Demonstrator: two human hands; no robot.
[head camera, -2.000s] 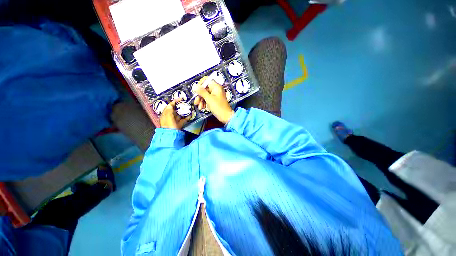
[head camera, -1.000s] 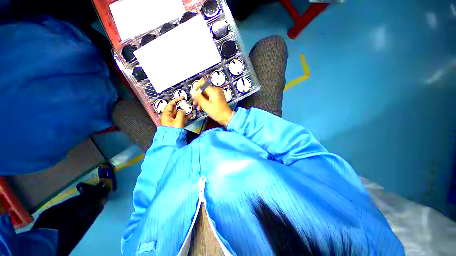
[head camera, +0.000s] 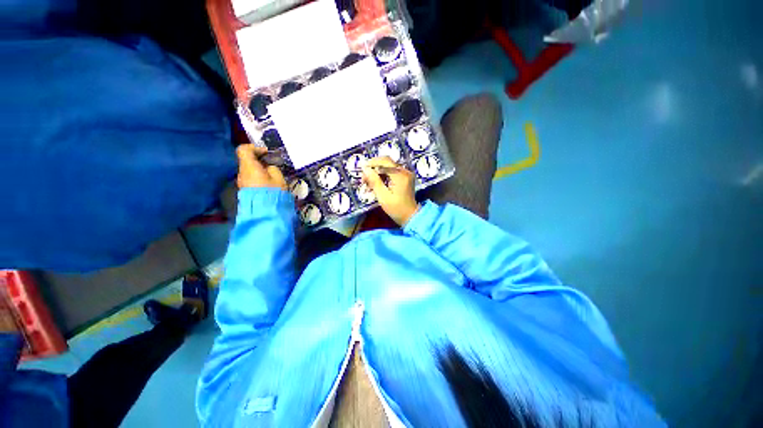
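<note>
The clear blister tray lies tilted across the lap. White-faced round components fill the pockets nearest me, and plain dark ones sit farther up. A blank white sheet covers the middle pockets. My left hand is at the tray's left edge, its fingertips at a dark round component; whether it grips it is too small to tell. My right hand is over the near rows, fingers closed on a thin stick-like tool. It hides part of the components below.
A second white sheet lies beyond the tray on a red crate. A person in blue is close on the left. A red stand is at the upper right. A dark-clad leg shows at the lower left.
My left hand has moved from the near rows up and left to the tray's left edge. My right hand stays over the near rows. The whole view has shifted, with the tray lower and further right.
</note>
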